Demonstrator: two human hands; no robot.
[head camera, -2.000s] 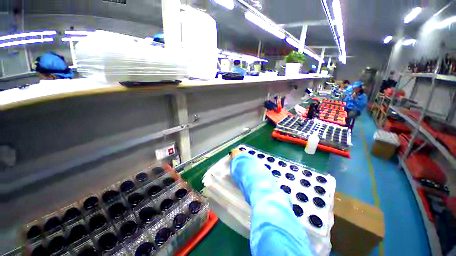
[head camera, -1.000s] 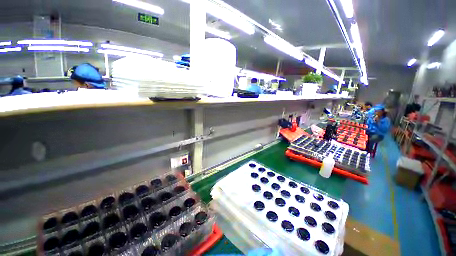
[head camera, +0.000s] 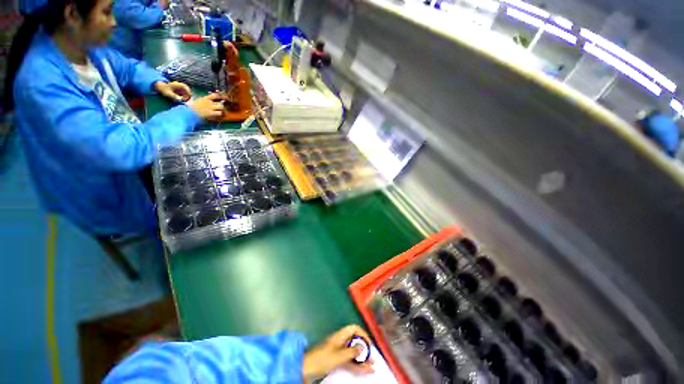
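My left hand (head camera: 337, 355), in a blue sleeve, is at the bottom centre edge of the picture. Its fingertips hold a round black part (head camera: 359, 349) with a shiny ring. A white paper sheet (head camera: 375, 373) shows partly below the hand, cut off by the picture's edge. To the right, a clear blister tray (head camera: 471, 304) with black parts in its pockets lies on a red-orange carrier tray (head camera: 361, 291). My right hand is not in view.
A neighbour in a blue smock (head camera: 75, 135) works at the upper left by an orange hand press (head camera: 238, 82). Ahead are the neighbour's blister tray (head camera: 225, 184), a second clear tray (head camera: 337, 169), a white bench machine (head camera: 300, 101) and the green mat (head camera: 255, 281).
The view has swung left; the white tray stack has left the picture and the neighbour has come in. The left hand now shows with a round part. The sleeved arm over the stack is gone.
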